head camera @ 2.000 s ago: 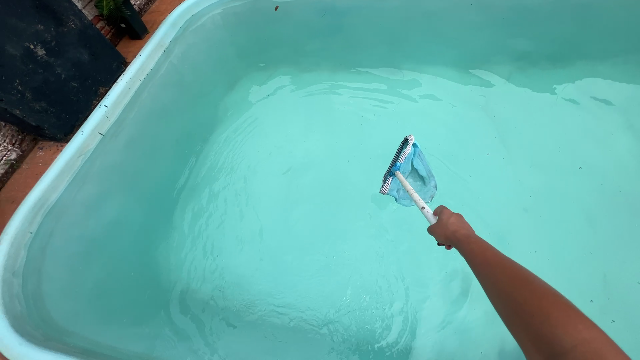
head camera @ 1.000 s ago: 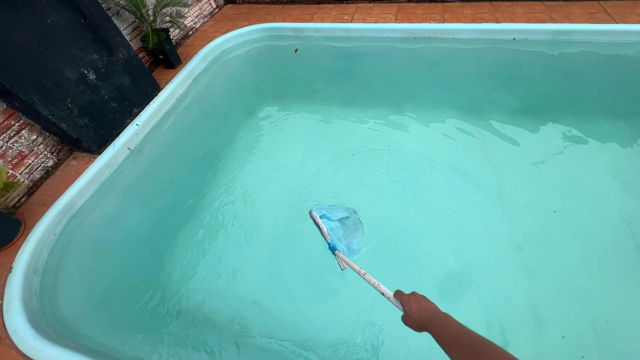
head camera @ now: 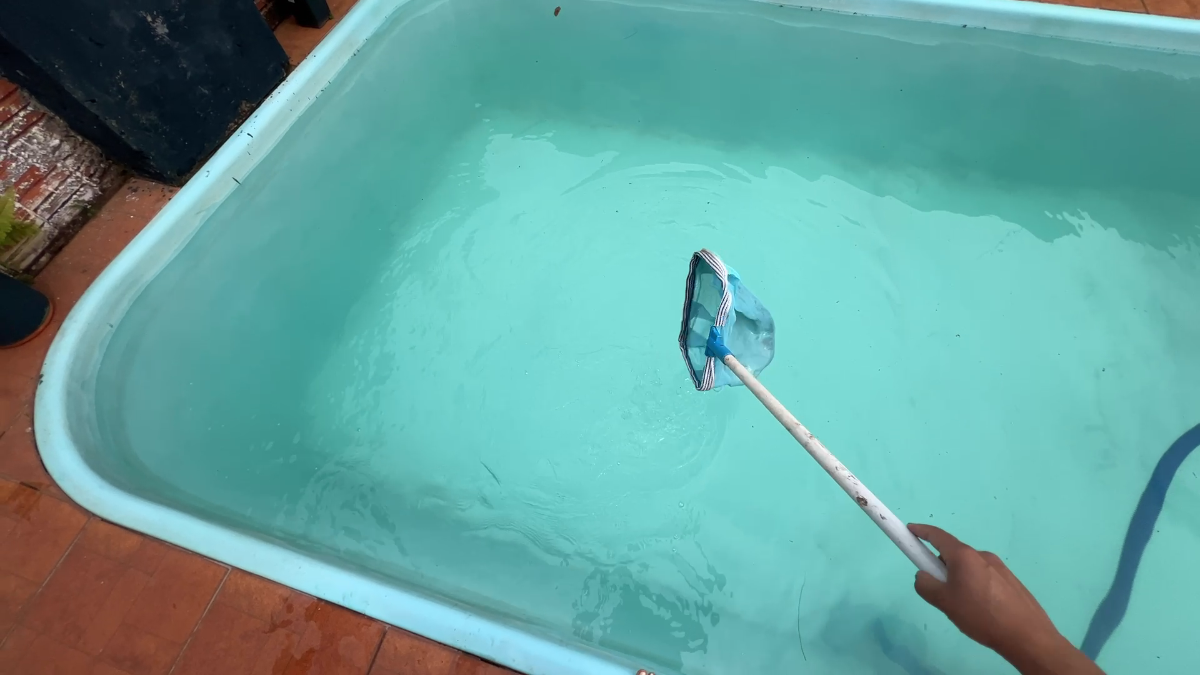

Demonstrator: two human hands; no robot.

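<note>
My right hand [head camera: 984, 586], at the lower right, grips the end of the white pole [head camera: 834, 469] of a pool skimmer net. A blue fitting [head camera: 717, 344] joins the pole to the net's frame, which has a striped edge. The blue mesh bag [head camera: 752, 328] hangs on the right side of the frame, at or just above the water of the pool [head camera: 562, 281]; exact contact is hard to tell. My left hand is out of view.
The pool's light-blue rim [head camera: 216, 553] curves round the left side, with reddish tiles [head camera: 122, 591] outside it. A dark panel [head camera: 150, 75] stands at the upper left beside a brick wall [head camera: 56, 178]. A dark blue hose or its shadow [head camera: 1139, 534] curves at the right.
The net has swung about between the frames; its opening now faces left with the bag to the right. My right hand keeps its hold on the pole. The view has shifted.
</note>
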